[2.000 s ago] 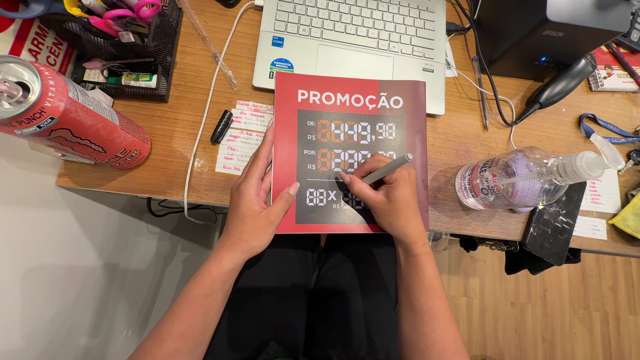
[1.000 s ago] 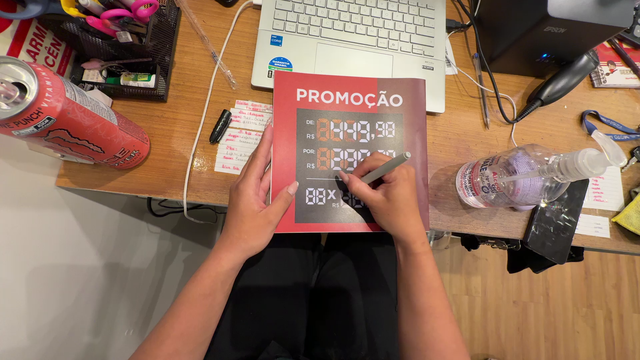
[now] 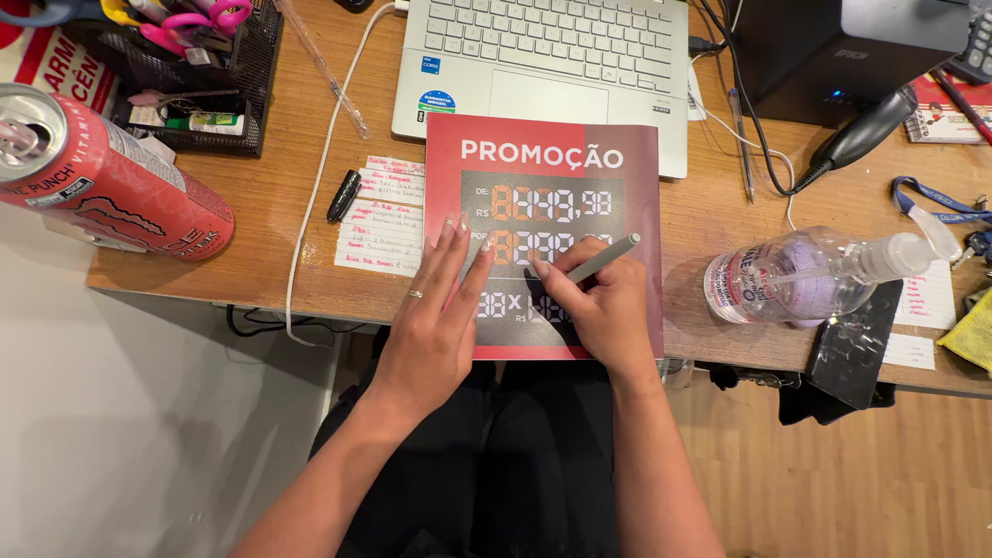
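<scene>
A red promotional price sign with a dark panel of segmented digits lies over the desk's front edge and the laptop's lower edge. My right hand grips a grey marker pen over the sign's lower rows; its tip is hidden behind my fingers. My left hand rests on the sign's left part, fingers extended and holding nothing. Left of the sign are handwritten paper notes and a black marker.
Around the sign stand a silver laptop, a red drink can, a mesh organizer, a clear pump bottle and a black Epson printer. A white cable crosses the desk on the left.
My left hand has moved from the sign's left edge further onto its face, with the fingers now stretched out. My right hand still holds the pen over the lower rows.
</scene>
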